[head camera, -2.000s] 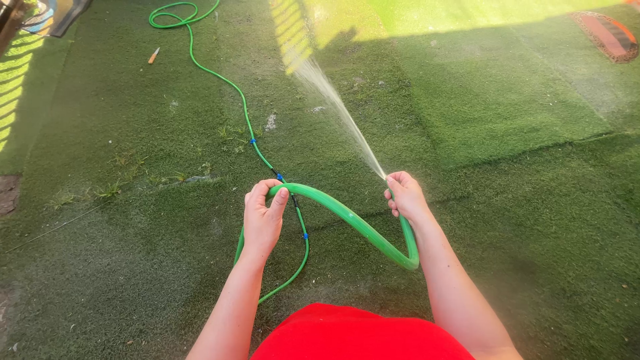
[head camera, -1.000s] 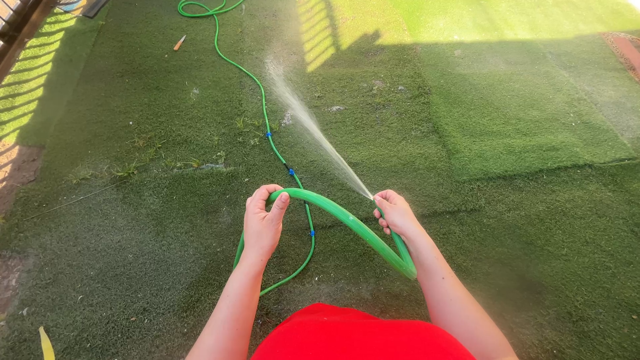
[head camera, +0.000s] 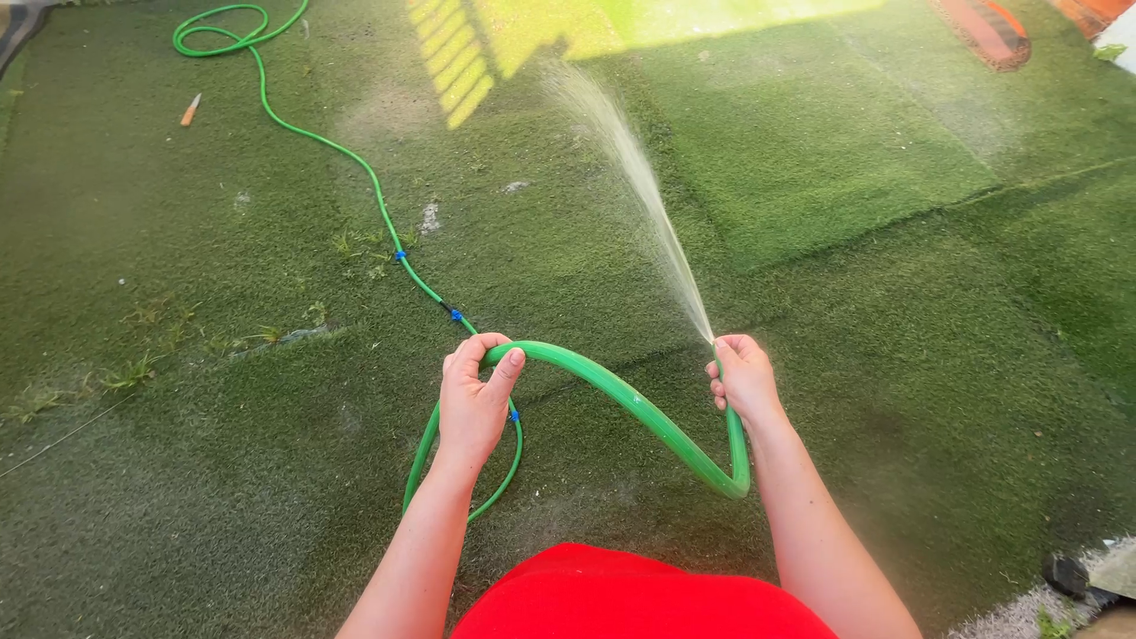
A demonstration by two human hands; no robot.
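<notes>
A green garden hose (head camera: 635, 404) runs between my two hands and bends sharply below the right one. My left hand (head camera: 475, 399) is closed around the hose, thumb on top. My right hand (head camera: 744, 377) grips the hose near its open end, the thumb close to the mouth. From there a spray of water (head camera: 652, 200) fans up and away, slightly left, over the artificial turf (head camera: 568, 257). Beyond my left hand the hose lies along the ground, with blue ties (head camera: 456, 315) on it, up to a loose coil at the upper left.
A knife with an orange-brown handle (head camera: 188, 114) lies on the turf at the upper left. Weeds (head camera: 131, 373) grow along a seam at left. Turf edges overlap on the right. A reddish oval patch (head camera: 983, 34) is at the upper right, and stones (head camera: 1114, 568) lie at the lower right.
The view has swung right since a second ago. The water spray now reaches farther up the view and looks wider. Both hands keep their hold on the hose.
</notes>
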